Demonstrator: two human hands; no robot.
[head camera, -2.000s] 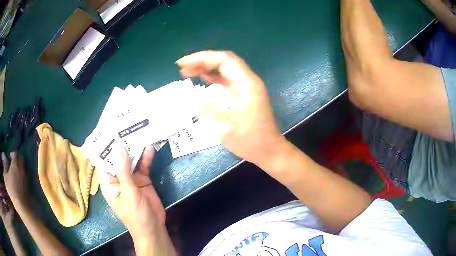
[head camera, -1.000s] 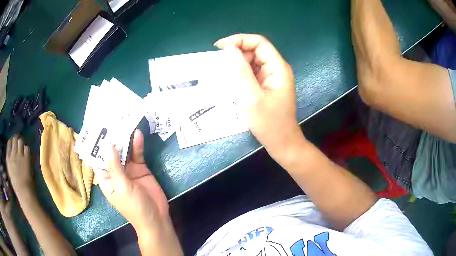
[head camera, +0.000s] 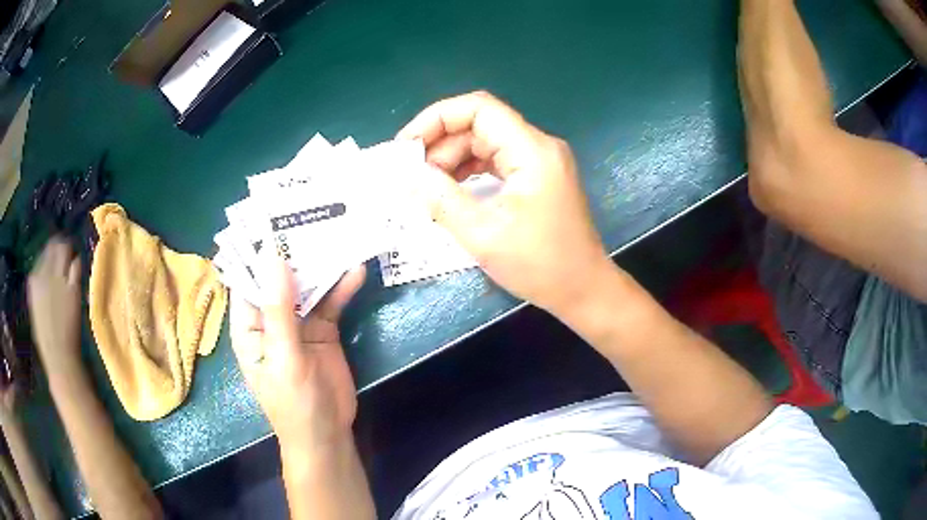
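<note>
My left hand (head camera: 300, 361) holds a fanned bunch of white leaflets (head camera: 305, 208) above the table, thumb on top. The top leaflet shows a black title bar and small print. My right hand (head camera: 513, 198) pinches the upper right end of a leaflet lying over the fan, its thumb and index finger at the edge. More white leaflets (head camera: 432, 256) lie on the green table below my right hand, partly hidden by the hand and the held leaflets.
A yellow-orange cloth (head camera: 147, 315) lies left of my left hand. An open black box (head camera: 219, 71) with a white piece inside stands at the upper left. Black parts (head camera: 71, 193) and another person's arms are at far left. A person's bent arm (head camera: 803, 152) rests at right, above a red stool (head camera: 757, 325).
My right hand has moved left with a leaflet to the fan in my left hand. The left hand has moved slightly right, and the fan is wider.
</note>
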